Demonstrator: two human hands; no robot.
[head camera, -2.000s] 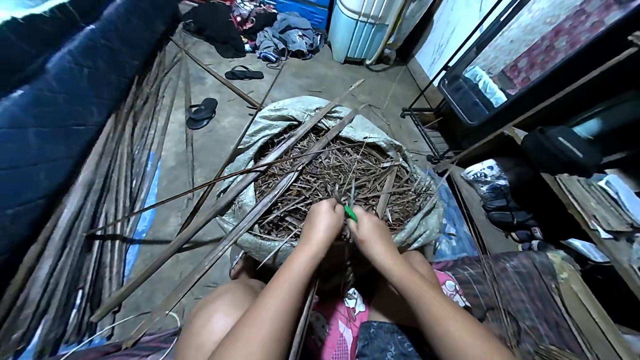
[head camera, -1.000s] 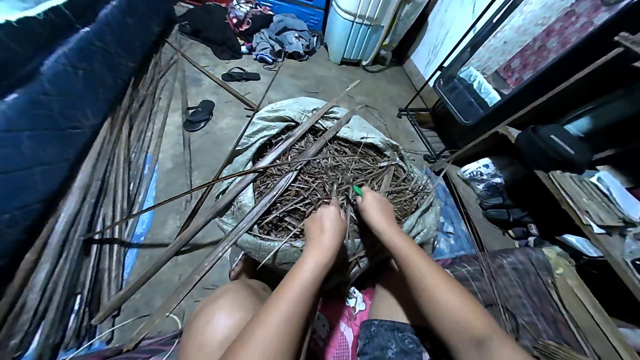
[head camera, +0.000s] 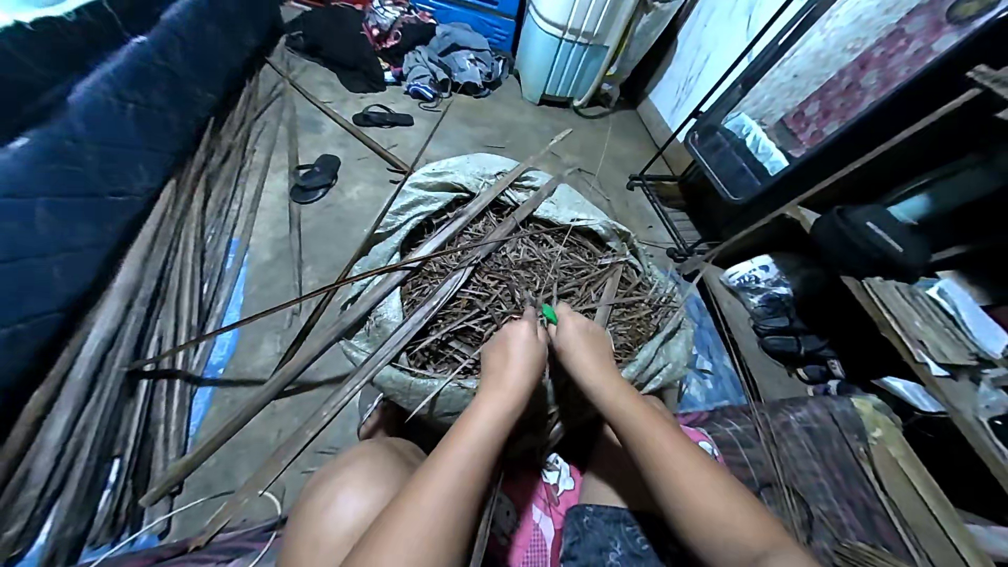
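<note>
An open woven sack (head camera: 378, 315), its rim rolled down, stands before my knees, full of short cut dry stalk pieces (head camera: 504, 276). My left hand (head camera: 513, 354) is closed on a thin dry strip over the sack's near part. Close beside it on the right, my right hand (head camera: 581, 339) grips a small tool with a green handle (head camera: 549, 314); its blade is too small to make out. Long dry flat stalks (head camera: 370, 358) lie slantwise across the sack, their lower ends toward the left. A thin brown stalk (head camera: 307, 295) crosses them.
Many long dry stalks (head camera: 177, 276) lie along the dark blue padded side (head camera: 71, 197) at left. Black flip-flops (head camera: 315, 179) and a clothes pile (head camera: 449, 59) are on the floor. At right are a wooden shelf with shoes (head camera: 787, 331) and a black metal frame (head camera: 669, 197).
My hands were slightly apart one second ago and are now close together over the sack's near part. The long stalks across the sack stay in place.
</note>
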